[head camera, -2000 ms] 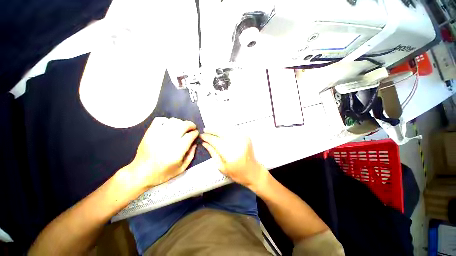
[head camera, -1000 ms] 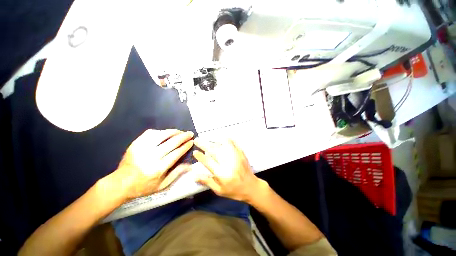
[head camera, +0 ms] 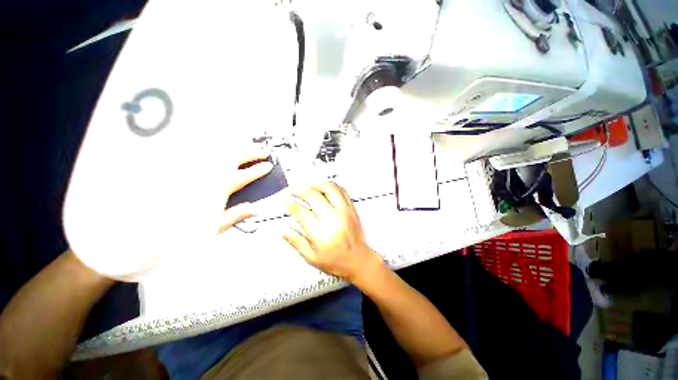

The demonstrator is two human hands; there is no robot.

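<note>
Dark fabric (head camera: 262, 185) shows as a small patch below the needle area (head camera: 282, 145) of the white sewing machine (head camera: 513, 67). My left hand (head camera: 241, 194) is mostly hidden by the big white rounded plate (head camera: 111, 200); only its fingers show, at the patch's left edge, and I cannot tell if they grip it. My right hand (head camera: 327, 226) lies on the white table (head camera: 223, 293) just right of the patch, fingers apart and slightly bent, holding nothing visible. More dark cloth (head camera: 37, 148) lies at the far left.
A flat dark-outlined rectangle (head camera: 416, 172) lies on the machine bed. A small open box (head camera: 561, 178) with dark contents is at the right. A red slotted basket (head camera: 546, 256) with dark cloth stands below the table edge. Ruler marks run along the front edge.
The dark fabric has moved away from the front of the table, leaving a small patch near the needle. My left hand has moved up behind the white plate, which looks larger.
</note>
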